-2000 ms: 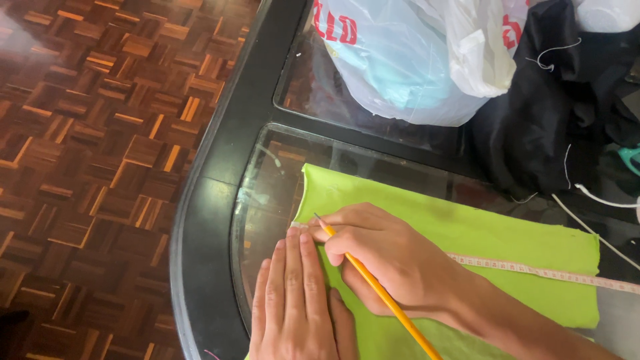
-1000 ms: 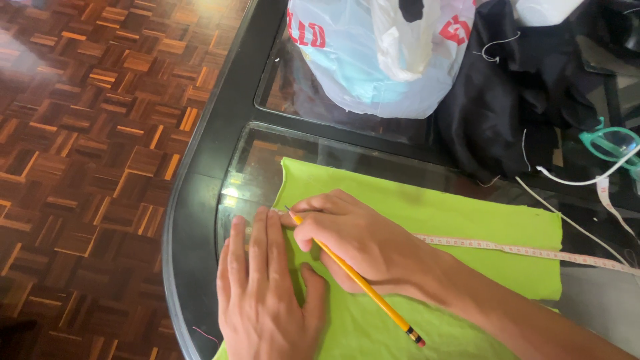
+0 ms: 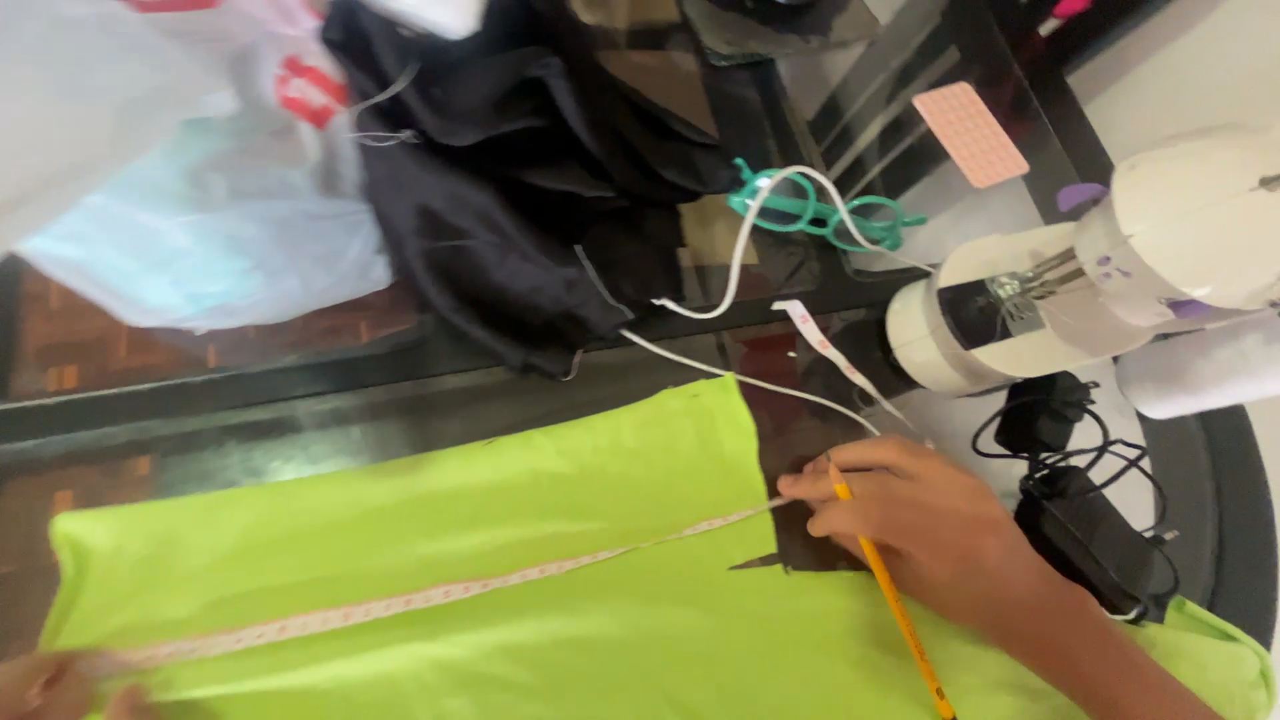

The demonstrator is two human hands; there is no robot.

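Lime-green fabric (image 3: 420, 520) lies spread on a glass-topped table with a dark frame. Across it runs a pale measuring tape (image 3: 400, 603), slightly twisted near the fabric's right edge. My right hand (image 3: 910, 520) pinches the tape just beyond that edge and also holds a yellow pencil (image 3: 893, 590), its point up by my fingers. My left hand (image 3: 60, 685), partly cut off at the lower left corner, is on the tape's other end; its fingertips are blurred. The tape's loose end (image 3: 830, 352) lies beyond my right hand.
Behind the fabric are a plastic bag (image 3: 200, 220) and black cloth (image 3: 520, 190). Teal eyeglasses (image 3: 815, 212), a white cord (image 3: 745, 235) and a pink card-like piece (image 3: 970, 135) lie further right. A white sewing machine (image 3: 1090, 260) and a black power adapter (image 3: 1095, 540) with cable stand at the right.
The view has swung right. My right hand has moved from beside my left hand to the fabric's right edge, pencil still held, and has taken hold of the tape.
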